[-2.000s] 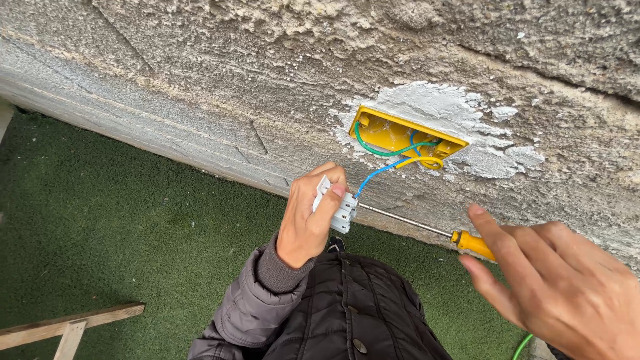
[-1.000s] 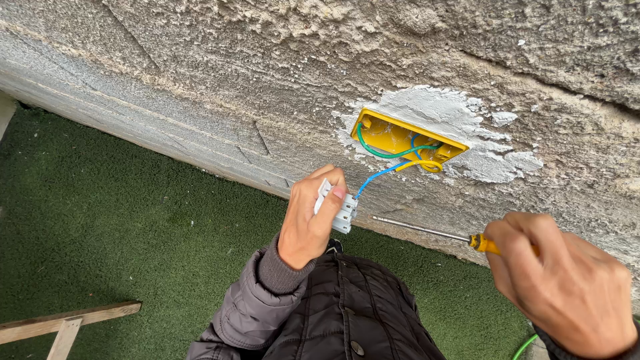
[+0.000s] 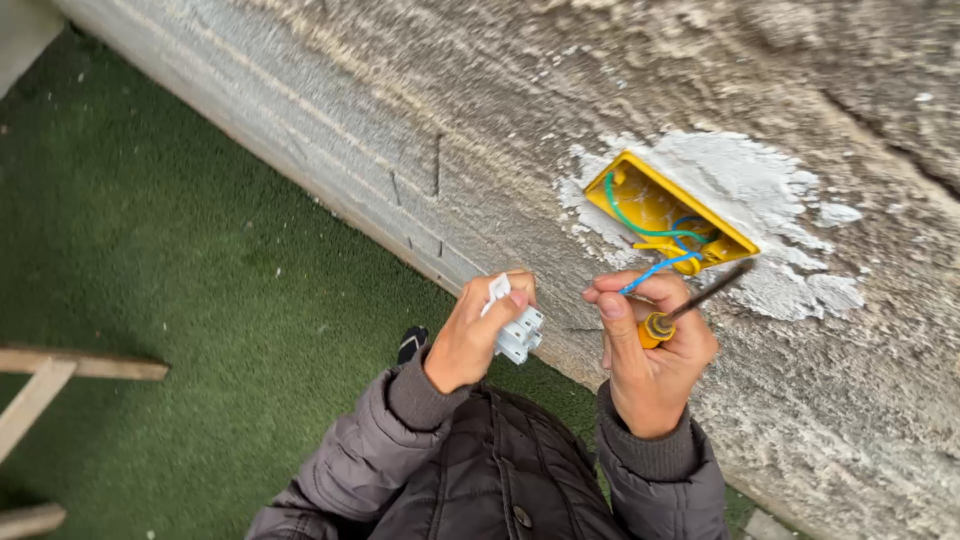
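My left hand [image 3: 480, 330] grips a white electrical switch module [image 3: 517, 335] with screw terminals along its side. Between the thumb and fingertips of my right hand [image 3: 651, 337] is the end of a blue wire [image 3: 652, 271]. That same hand also holds a screwdriver by its yellow handle [image 3: 655, 331], its metal shaft [image 3: 709, 291] pointing up and right. The blue wire comes out of a yellow wall box [image 3: 643, 201] set in the wall. A green wire [image 3: 622, 214] curves inside the box, and a yellow wire [image 3: 660, 246] loops at its lower edge. The wire and the module are apart.
White plaster [image 3: 757, 176] surrounds the box on the rough wall [image 3: 517, 97]. Green artificial turf [image 3: 225, 300] covers the ground along the wall's foot. Wooden pieces [image 3: 82, 365] lie at the left, and a shoe [image 3: 412, 343] shows near my left sleeve.
My right hand has moved left to the blue wire and now holds its end. The wire, at the module before, is now away from it. The screwdriver has turned in my hand. The view has tilted.
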